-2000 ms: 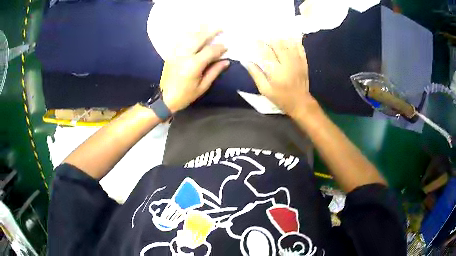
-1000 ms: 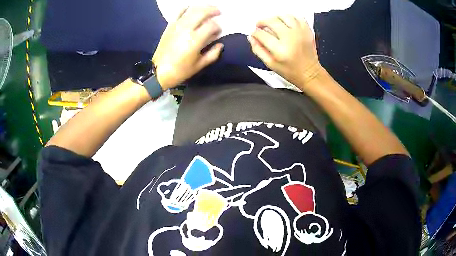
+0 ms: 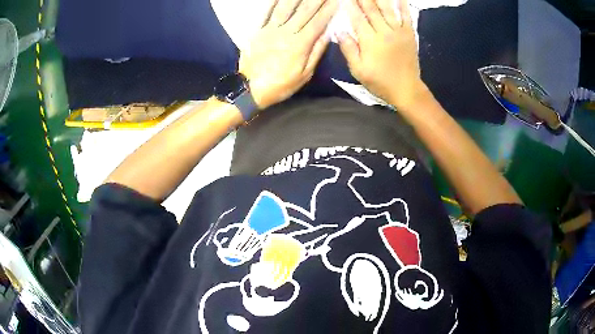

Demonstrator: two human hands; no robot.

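Note:
A white garment piece (image 3: 238,18) lies spread at the top edge of the head view, partly cut off and covered by my hands. My left hand (image 3: 287,49) lies flat on it, fingers extended and slightly apart. My right hand (image 3: 381,49) lies beside it on the cloth, fingers pointing away from me; its thumb side is close to my left hand. Neither hand visibly grips the cloth. A white cloth corner (image 3: 362,91) hangs below my right hand at the table's near edge.
The steam iron (image 3: 522,98) lies at the right on the grey iron rest (image 3: 551,39), its cord trailing right. The dark ironing table (image 3: 147,32) extends left. A yellow-framed stand (image 3: 117,122) and a white pile (image 3: 111,153) are at lower left.
My left hand has moved right, closer to my right hand, and both hands now lie flatter and farther forward on the white cloth. The iron stays on its rest.

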